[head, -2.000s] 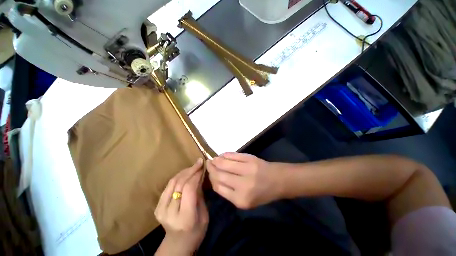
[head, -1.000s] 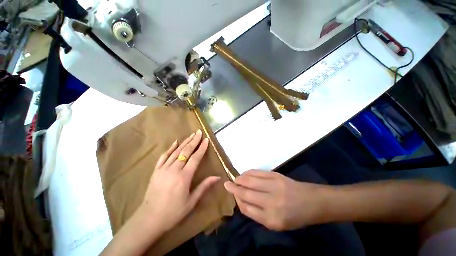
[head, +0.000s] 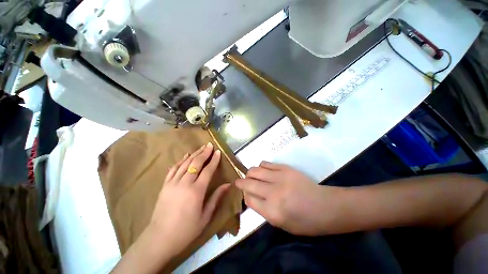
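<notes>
A tan-brown fabric panel [head: 142, 166] lies on the white table, its top edge under the machine head. A brown zipper [head: 226, 152] with shiny teeth runs along the panel's right edge from the presser foot [head: 207, 122]. My left hand [head: 187, 195] lies flat on the panel, fingers spread, fingertips beside the zipper; it wears a yellow ring. My right hand [head: 283, 197] pinches the zipper's near end at the panel's edge. The fingertips hide that end. The needle is too small to tell.
The white sewing machine [head: 176, 43] spans the top. Spare zippers [head: 278, 93] lie fanned on the grey bed [head: 267, 53]. A red and dark tool [head: 425, 44] with a looped cord lies far right. A blue bin [head: 422, 144] is below the table. White cloth [head: 51, 187] lies at left.
My left hand left the zipper's near end and now lies flat on the panel. My right hand, panel and zipper have moved closer to the needle. The camera view has shifted.
</notes>
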